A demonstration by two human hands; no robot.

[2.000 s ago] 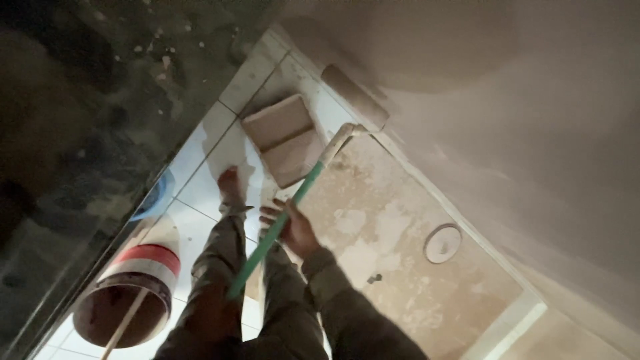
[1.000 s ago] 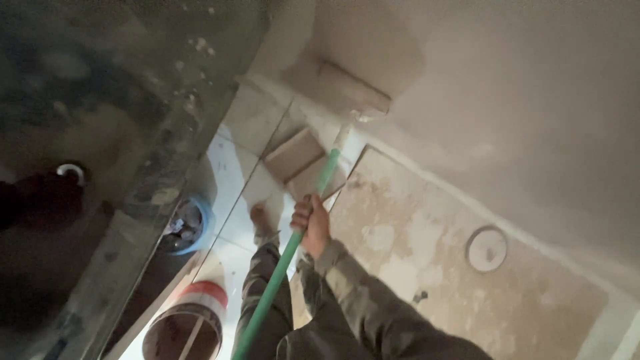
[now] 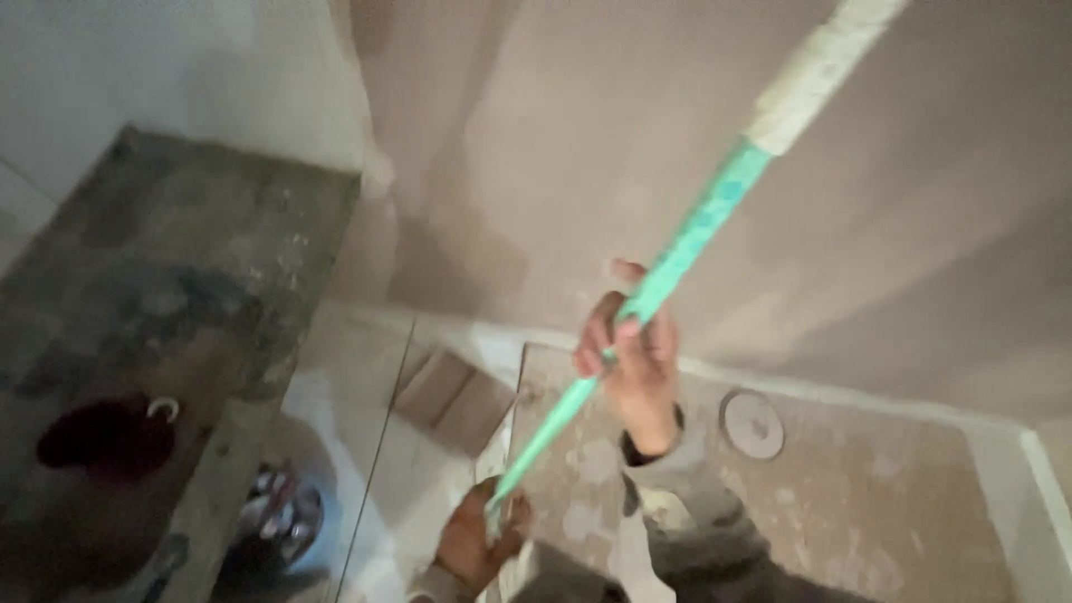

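Observation:
A green pole [image 3: 699, 226] with a pale upper section runs diagonally from the lower middle to the top right, in front of the pinkish plastered wall [image 3: 553, 167]. My right hand [image 3: 636, 343] is wrapped around the green part near the middle of the view, with a dark band at its wrist. Lower and to the left, my left hand [image 3: 481, 532] grips the pole's bottom end. The pole's far end lies outside the view, so whatever it carries is hidden.
A stained board or platform [image 3: 201, 251] is at the left, with a dark red object [image 3: 109, 440] on it. Beside it a blue-rimmed bucket [image 3: 314, 519] stands on floor tiles [image 3: 335, 377]. A brown flat piece [image 3: 456, 398] lies near the wall; a round drain cover [image 3: 752, 425] sits at right.
The pole has been raised from the floor area to in front of the wall. My left hand now shows on its lower end. The view has shifted up toward the wall.

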